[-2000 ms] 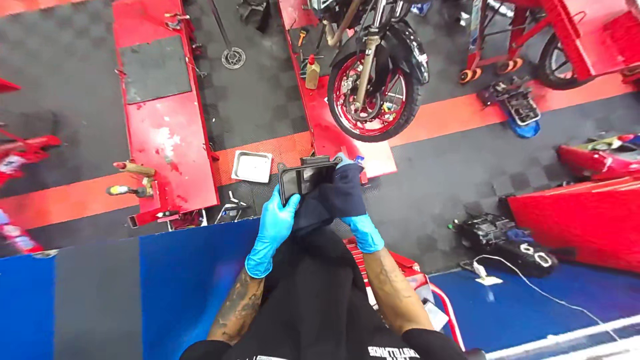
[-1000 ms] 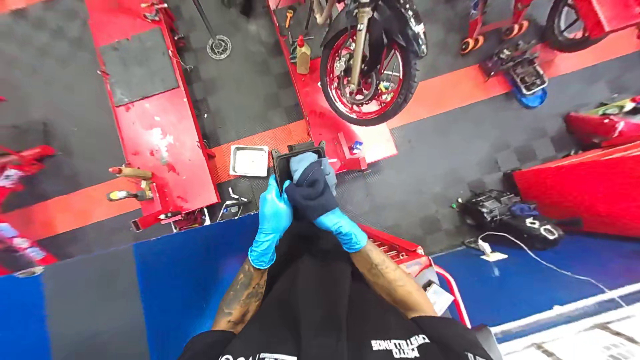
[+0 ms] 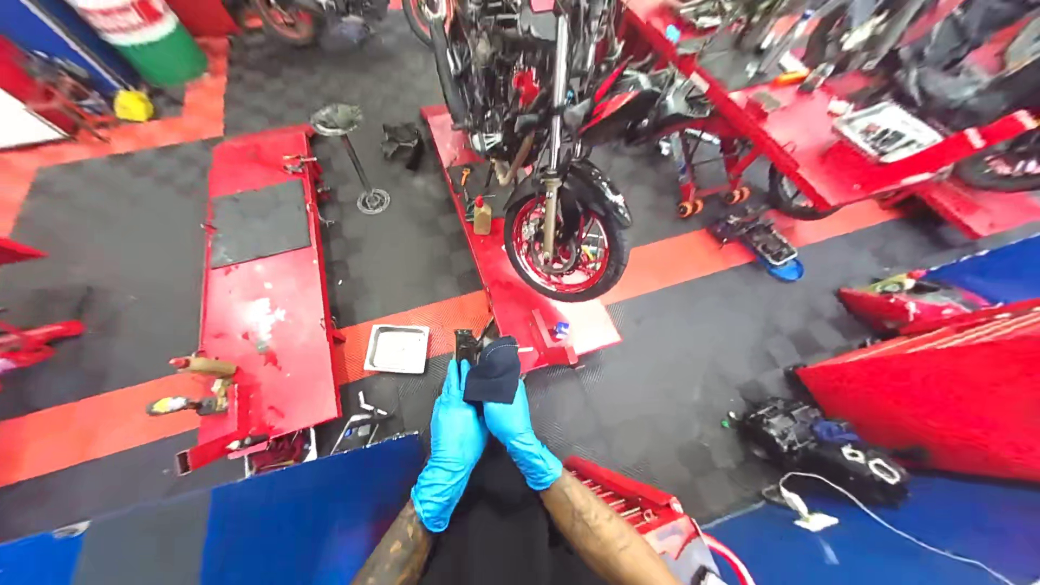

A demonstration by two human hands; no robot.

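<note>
Both hands wear blue gloves and are close together in front of my body. My left hand [image 3: 457,422] grips a black part [image 3: 466,346], seen nearly edge-on, whose shape is mostly hidden. Against its right side, my right hand [image 3: 513,426] holds a dark cloth [image 3: 494,372], which stands up above the fingers and covers much of the part. The fingertips of both hands are partly hidden behind the cloth.
Ahead is a motorcycle's front wheel [image 3: 567,248] on a red lift [image 3: 520,284]. A white tray [image 3: 397,349] lies left of my hands, beside another red lift platform [image 3: 268,317]. A red tool cart [image 3: 626,496] stands close at right; an engine [image 3: 792,439] lies beyond.
The black part, earlier seen as an open rectangular frame, is now turned nearly edge-on. My right hand and the cloth have moved from its opening to its side. The view has tilted up.
</note>
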